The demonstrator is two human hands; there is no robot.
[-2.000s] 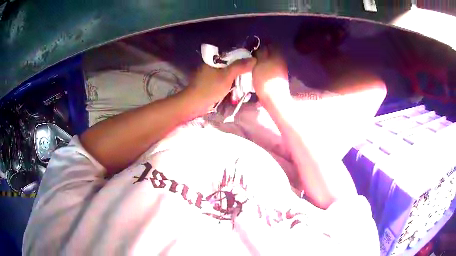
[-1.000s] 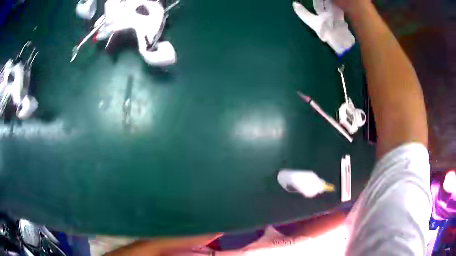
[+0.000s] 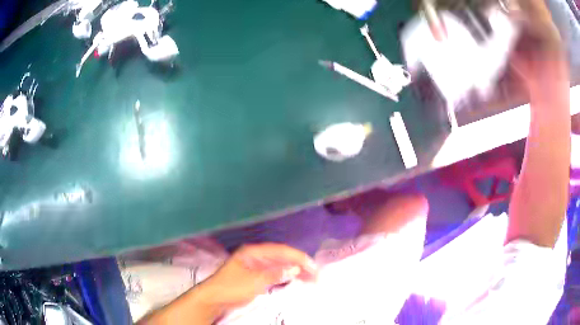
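Note:
A large white unit [image 3: 455, 54], motion-blurred, is at the bench's right end, with pale prongs on it. My right hand [image 3: 537, 41] is at its right side, blurred, and appears to grip it; the fingertips cannot be made out. My left hand [image 3: 270, 263] is low over my lap, away from the unit, with loosely bent fingers and no object visible in it. A white squeeze bottle [image 3: 341, 141] with a yellow tip lies on the green bench [image 3: 248, 127].
A pen or thin rod [image 3: 362, 80], a white ringed part [image 3: 389, 75] and a white strip [image 3: 403, 139] lie left of the unit. Other white units [image 3: 130, 28] stand at the far left. A bin of dark and silver parts [image 3: 38, 298] is at lower left.
The view has turned, and the bench things have shifted left and upward. My right hand has come back from the far side with a white unit. My left hand shows more fully over my lap.

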